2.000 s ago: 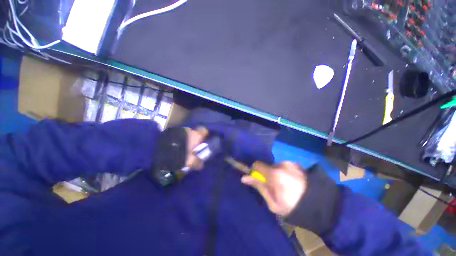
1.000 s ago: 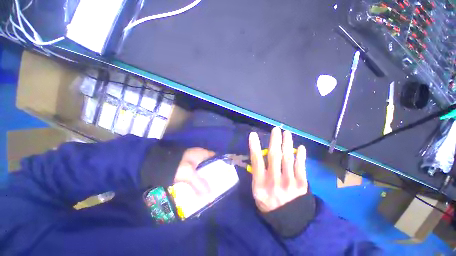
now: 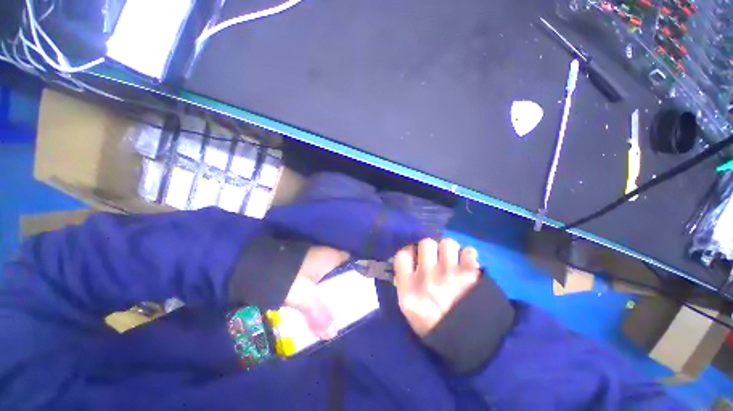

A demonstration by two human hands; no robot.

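Note:
My left hand (image 3: pixel 315 293) holds an open power bank unit over my lap. Its white cell (image 3: pixel 350 303) faces up, with yellow tape (image 3: pixel 282 333) at the left end and a green circuit board (image 3: pixel 250 335) beyond the tape. My right hand (image 3: pixel 434 281) is closed around pliers (image 3: pixel 374 269); the handles are hidden in the fingers. The metal jaws are at the upper right end of the unit, at the dark casing rim. Whether the jaws grip the rim I cannot tell.
A carton of units (image 3: pixel 76 148) stands below the green bench edge (image 3: pixel 346 146). On the bench are a white unit (image 3: pixel 149 36), white cables (image 3: pixel 36 48), a thin rod (image 3: pixel 560 144), a black tool (image 3: pixel 599 79), a yellow knife (image 3: pixel 633 164), a black round object (image 3: pixel 673 131) and circuit boards (image 3: pixel 671 32).
The unit has come into clear view, face up in my left hand. My right fingers, spread a second ago, have closed around the plier handles.

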